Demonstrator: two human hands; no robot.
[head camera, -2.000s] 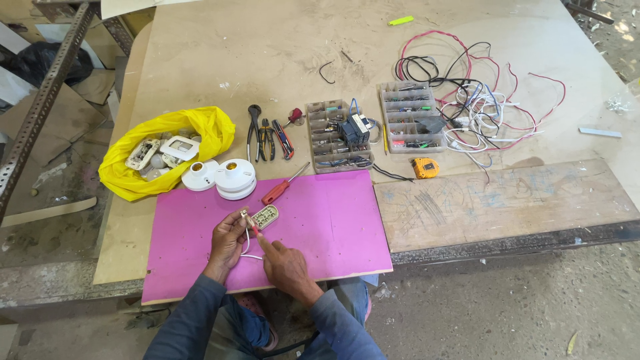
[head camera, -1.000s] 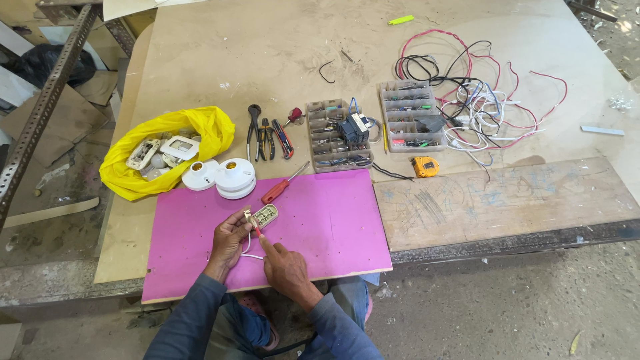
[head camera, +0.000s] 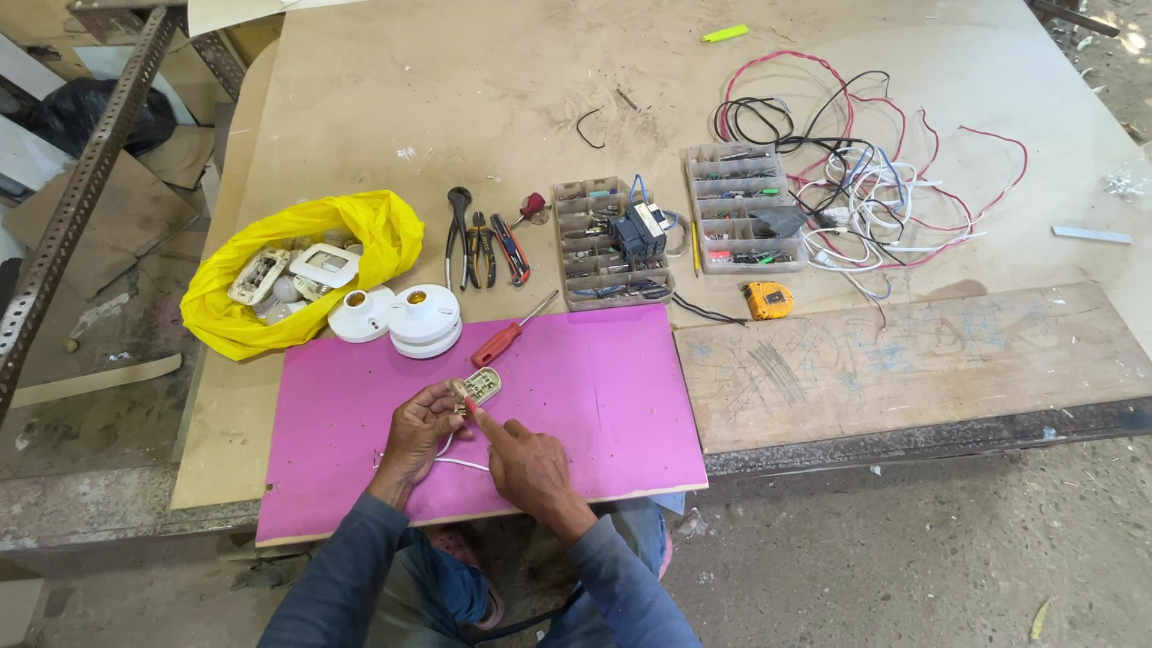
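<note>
Near the middle of a pink board (head camera: 612, 387), my left hand (head camera: 421, 434) holds a small pale electrical part with metal contacts (head camera: 461, 407). My right hand (head camera: 531, 463) points in from the right, its fingers closed around a small red-tipped tool that is mostly hidden; its tip meets the part. An open cream plastic housing with contacts inside (head camera: 484, 384) lies just behind the fingers. A white cable (head camera: 463, 463) runs from my left hand across the board. A red-handled screwdriver (head camera: 497, 345) lies beyond the housing.
White lamp holders (head camera: 425, 315) and a yellow bag of electrical fittings (head camera: 382, 238) stand at the left. Behind lie pliers (head camera: 481, 252), a utility knife (head camera: 511, 252) and parts organizers (head camera: 612, 288). Right are an orange tape measure (head camera: 768, 301), tangled wires (head camera: 855, 180) and a wooden plank (head camera: 918, 360).
</note>
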